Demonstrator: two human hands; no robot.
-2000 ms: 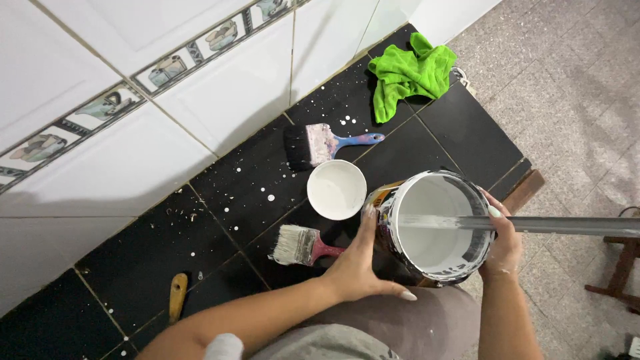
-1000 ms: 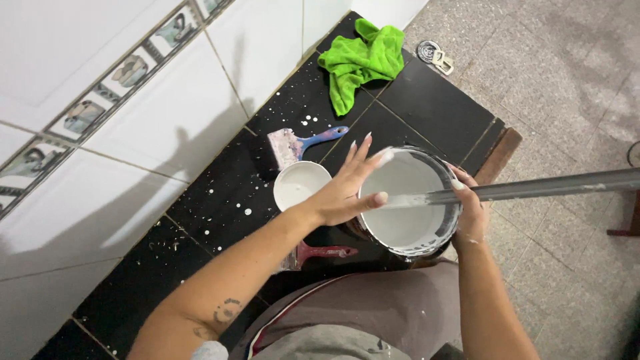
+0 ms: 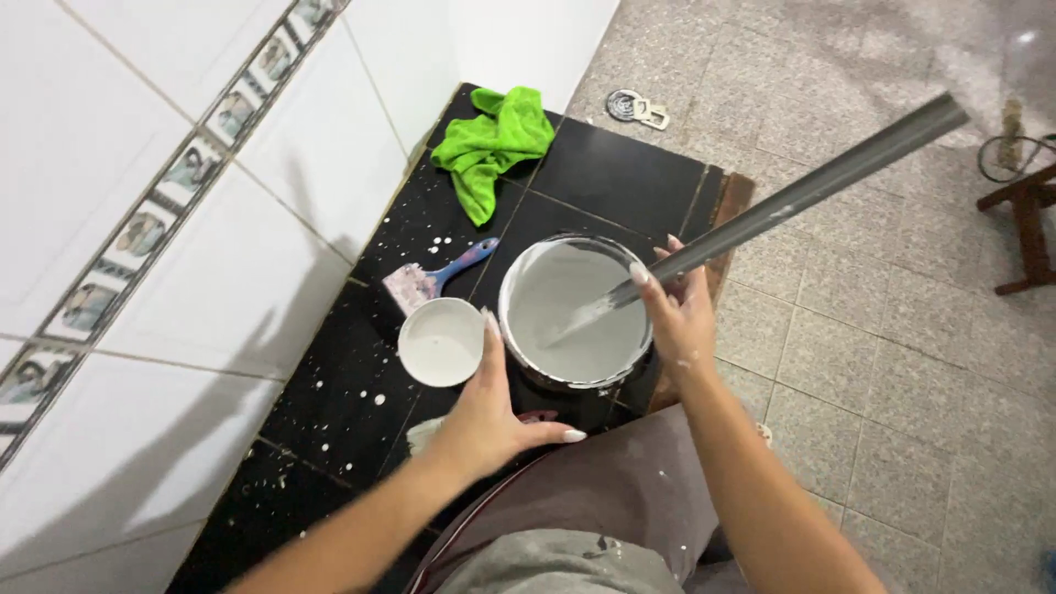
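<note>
A paint can (image 3: 577, 375) of pale grey-white paint stands on the black tiled counter. A grey pole (image 3: 825, 177) leans out of it to the upper right, its paint-coated end in the paint. My right hand (image 3: 681, 309) is at the can's right rim, its fingers around the pole. My left hand (image 3: 491, 396) has its fingertips by the right side of a white cup (image 3: 441, 342) with white paint inside, thumb and fingers spread. Above the cup lies a blue-handled paintbrush (image 3: 437, 276). A second brush (image 3: 425, 436), with pale bristles and a red handle, is partly hidden under my left hand.
A green cloth (image 3: 499, 144) lies at the counter's far end. White tiled wall (image 3: 289, 223) borders the paint-spattered counter (image 3: 619, 177) on the left. A wooden strip (image 3: 734, 202) edges its right end. On the floor are a small round item with pale links (image 3: 635, 109) and a wooden stool (image 3: 1031, 223).
My left hand has left the can, passed over its rim and come down beside the white cup. The right hand, at the can's side two seconds ago, now has its fingers around the pole.
</note>
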